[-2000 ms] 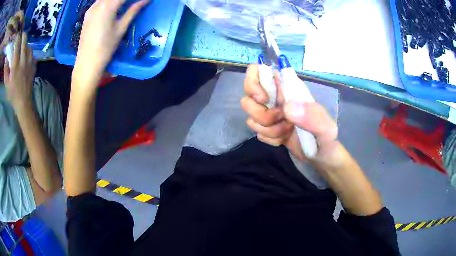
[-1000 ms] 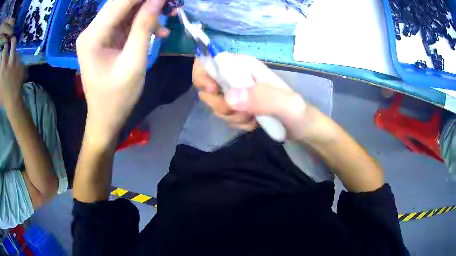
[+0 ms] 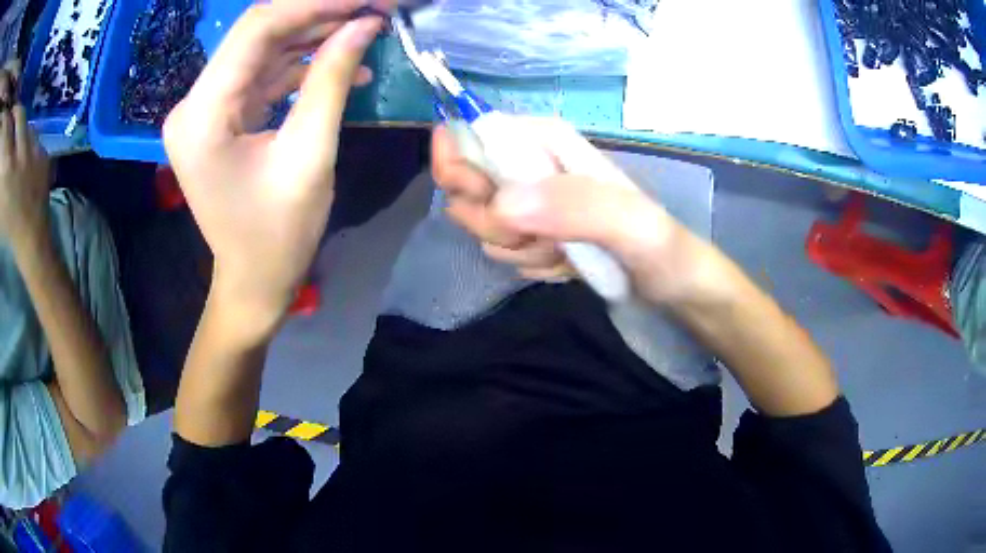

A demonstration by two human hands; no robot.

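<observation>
My left hand (image 3: 270, 151) is raised at the upper left, its thumb and fingers pinching a small black plastic part (image 3: 373, 12) at the top edge of the picture. The part is blurred and mostly hidden by the fingertips. My right hand (image 3: 541, 205) is closed around the white handles of the side cutters (image 3: 514, 140). The cutters have blue collars and silver jaws that point up and left. The jaw tips are at the black part, beside my left fingertips. Whether the jaws are closed on the part cannot be told.
The left blue tray (image 3: 119, 144) holds black pieces behind my left hand. A clear plastic bag (image 3: 530, 38) lies at top centre, then a white sheet (image 3: 735, 81) and the right blue tray (image 3: 897, 162) with black parts. A neighbouring person's arm (image 3: 60, 292) is at far left. A red stool (image 3: 881, 265) stands below right.
My left hand has come out of the left tray with a black part in its fingers. My right hand has moved left and up, bringing the cutters to that part.
</observation>
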